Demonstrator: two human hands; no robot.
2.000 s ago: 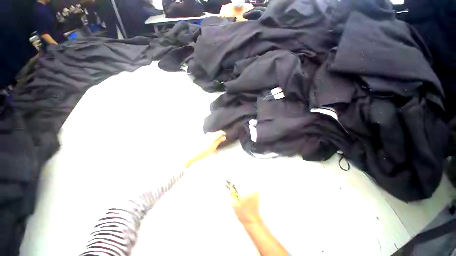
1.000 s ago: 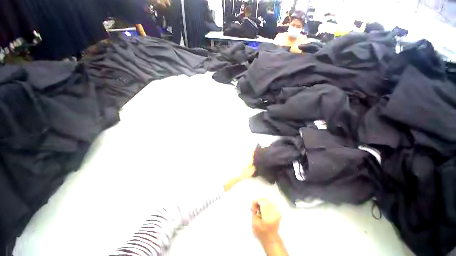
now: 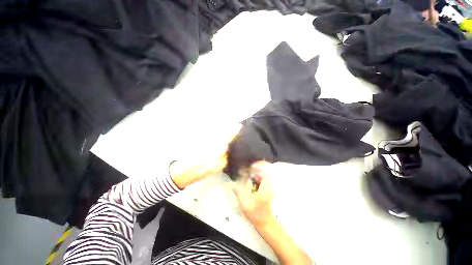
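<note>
Dark trousers (image 3: 310,129) lie bunched on the white table in front of me, with one end pulled towards me. My left hand (image 3: 209,163) holds the near left end of the cloth; its fingertips are blurred and partly hidden by the cloth. My right hand (image 3: 256,191) is beside it at the cloth's near edge, with a small dark and yellowish tool, apparently thread snips (image 3: 255,182), in its fingers. The blades are too blurred to make out.
A large dark garment heap (image 3: 93,67) hangs over the table's left edge. Another heap (image 3: 429,88) lies on the right, with a curled striped waistband (image 3: 403,147) showing. The white table (image 3: 155,124) has its near edge by my body. Yellow-black floor tape (image 3: 59,246) shows at lower left.
One dark trouser piece has come away from the right heap onto the table's middle, held by my left hand. Both hands are now close together at its edge. The view has tilted down.
</note>
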